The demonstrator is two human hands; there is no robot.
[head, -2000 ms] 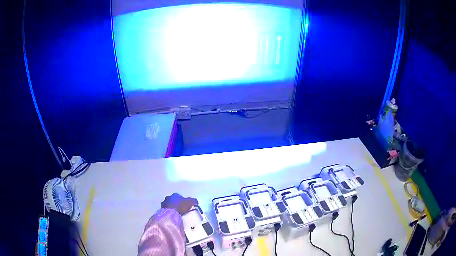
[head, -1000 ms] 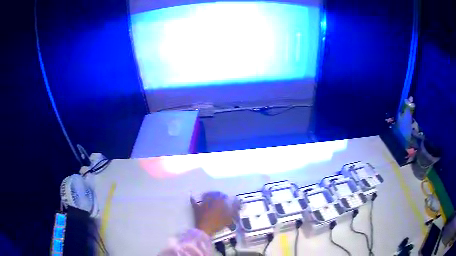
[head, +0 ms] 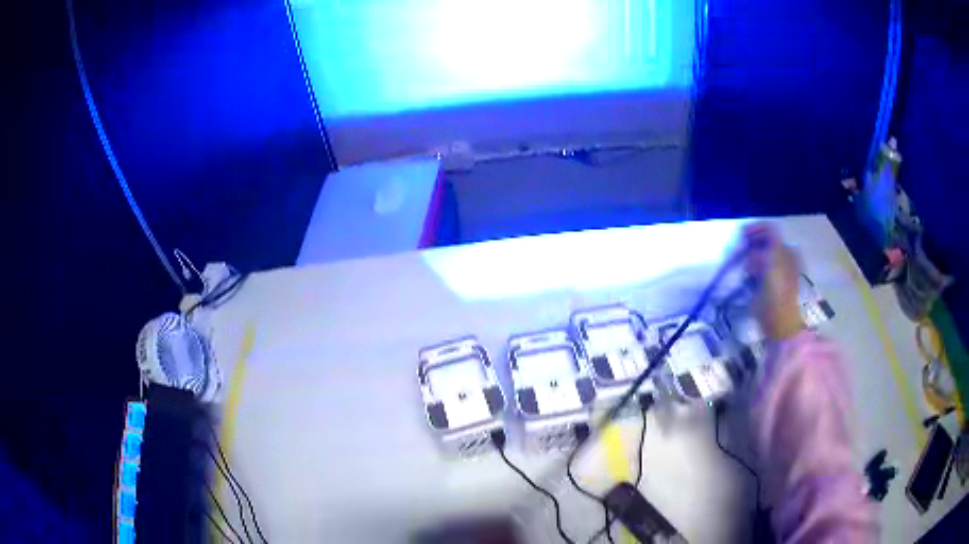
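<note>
White mini projectors stand in a row on the bench, the leftmost [head: 462, 395] apart from the others. My right hand [head: 767, 260], blurred, in a pink sleeve, is raised over the right end of the row. It grips the end of a thin black cable [head: 680, 332] that slants down left across the row. The hand and arm partly hide the rightmost units. A black bar, possibly a remote control [head: 642, 514], lies near the bottom edge. A blurred reddish-brown shape at the bottom edge may be my left hand [head: 468, 531]; its grip is unclear.
A white fan [head: 179, 356] and a dark bar with blue-lit edge [head: 133, 468] are at left. A smartphone [head: 931, 465], small dark pieces [head: 880, 474] and tape rolls [head: 935, 367] are at right. A pale box [head: 372, 213] stands beyond the bench.
The hand over the leftmost unit has left it. My right hand has appeared at right with a cable. The leftmost unit shows one lead instead of two. The view has shifted.
</note>
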